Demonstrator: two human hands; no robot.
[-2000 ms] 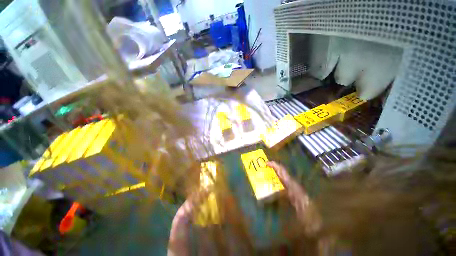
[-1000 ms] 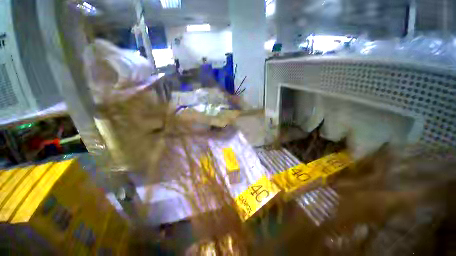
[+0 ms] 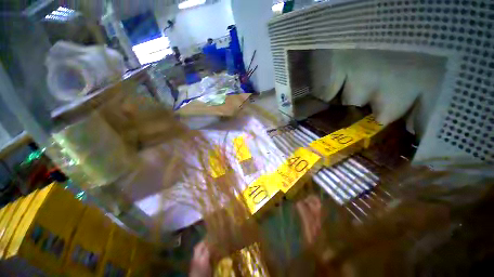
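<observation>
A row of yellow "40" cartons (image 3: 297, 166) runs end to end from the near side, across the rollers, to the tunnel curtain (image 3: 379, 86). My right hand (image 3: 310, 217) is blurred, just below the near part of the row; whether it touches a carton is unclear. My left hand (image 3: 201, 261) is small and blurred at the bottom edge. Shiny yellow cartons (image 3: 239, 262) lie beside it, between the hands, cut off by the frame; I cannot tell if they are gripped. Brownish blurred streaks cover much of the area around both hands.
Two slim cartons (image 3: 242, 149) stand apart on the white table (image 3: 173, 201). A stacked carton block (image 3: 70, 238) fills the lower left. The perforated tunnel casing (image 3: 468, 97) is at right, over the roller conveyor (image 3: 346, 181). A film roll (image 3: 81, 73) and brown cardboard (image 3: 216, 106) lie behind.
The row has gained a carton at its near end since the oldest frame. The separate "40" carton by my right hand then no longer shows apart. The view has tilted and shifted.
</observation>
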